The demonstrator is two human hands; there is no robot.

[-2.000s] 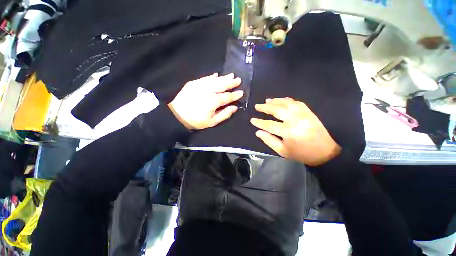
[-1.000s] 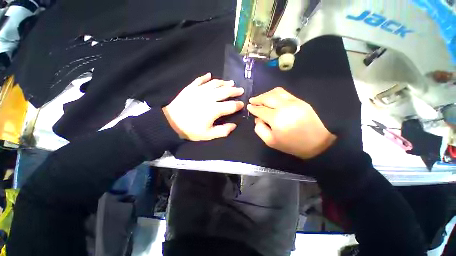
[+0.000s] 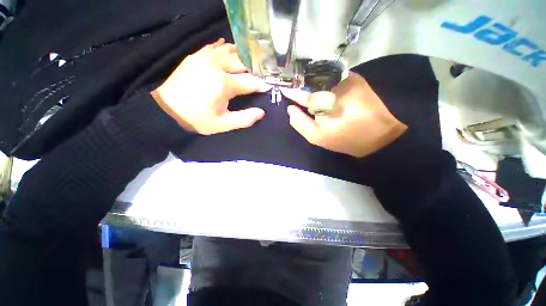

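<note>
A black garment panel (image 3: 257,140) lies on the white machine table under the white sewing machine head (image 3: 413,36) with blue "JACK" lettering. The small shiny presser foot (image 3: 275,92) is over the panel. My left hand (image 3: 209,92) lies on the cloth left of the foot, fingers spread and fingertips close to it. My right hand (image 3: 353,116) lies on the cloth to the right, partly behind the round knob, with forefinger and thumb near the foot. Neither hand visibly grips anything. The zip is hidden or too small to tell.
Black cut panels (image 3: 90,66) with pale dashed lines lie at the left. Pink-handled snips (image 3: 491,188) and a black scrap (image 3: 521,182) lie at the right. The table's front edge (image 3: 269,230) carries tape-like markings. The wearer's lap is below it.
The panel has moved away from the wearer, further under the machine head, baring white table in front. Both hands have moved forward to the presser foot. The view is closer to the machine.
</note>
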